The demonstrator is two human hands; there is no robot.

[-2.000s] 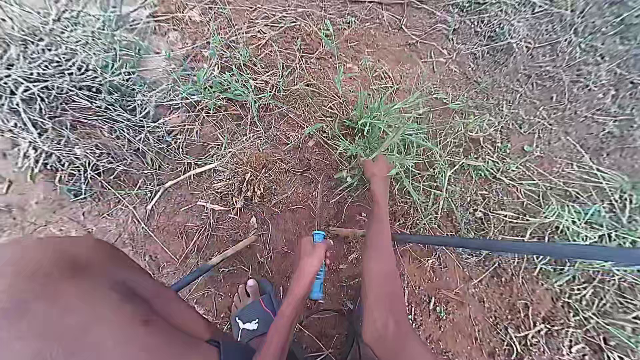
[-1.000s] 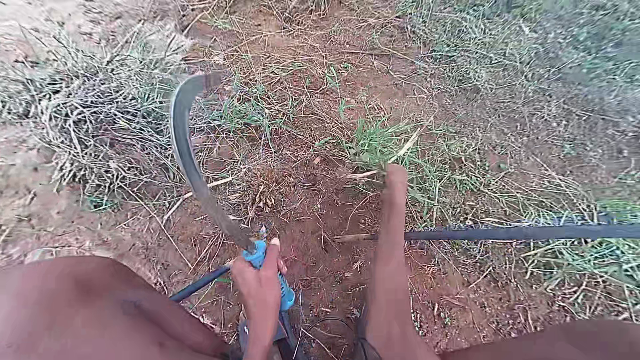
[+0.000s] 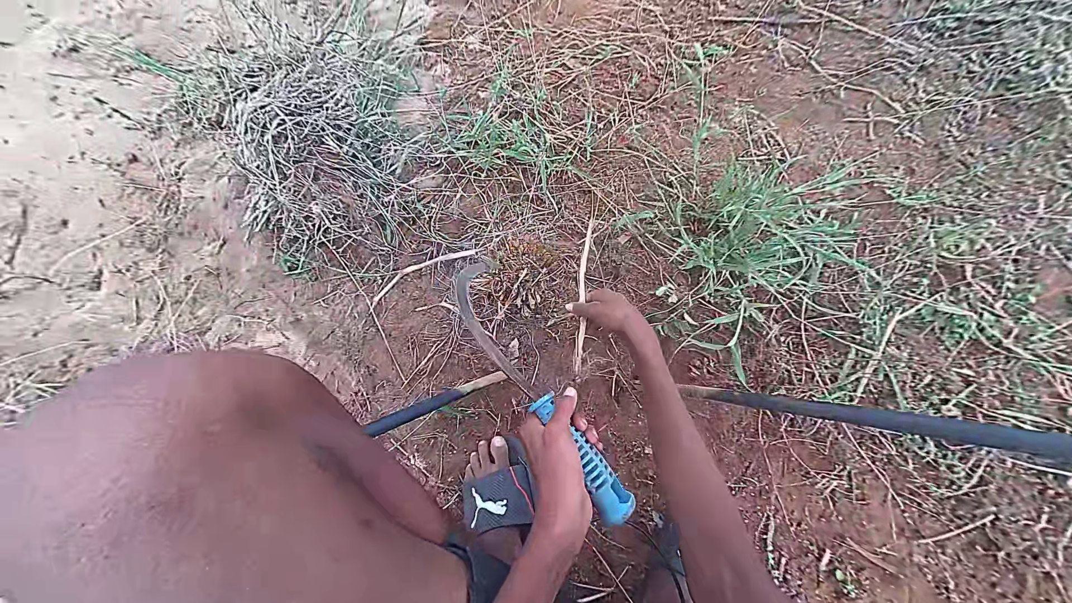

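My left hand (image 3: 557,456) is closed around the blue plastic handle of a sickle (image 3: 481,331). Its curved metal blade points up and to the left, with the tip beside a low tuft of dry stubble (image 3: 526,272). To the right, my right hand (image 3: 610,311) grips a thin, pale dry stalk (image 3: 582,276), which stands roughly upright in the view, just right of the stubble. A clump of green grass (image 3: 754,222) grows beyond my right hand, not touched by it.
Dark rods with pale ends lie on the ground at left (image 3: 419,410) and right (image 3: 879,420). A heap of dry grass (image 3: 310,134) is at the upper left. My sandalled foot (image 3: 498,494) is beside my left forearm, and my bare knee (image 3: 193,435) fills the lower left.
My right hand has moved away from the green grass clump, toward the left. The sickle blade, raised high at the left one second ago, is now lower and nearer the stubble.
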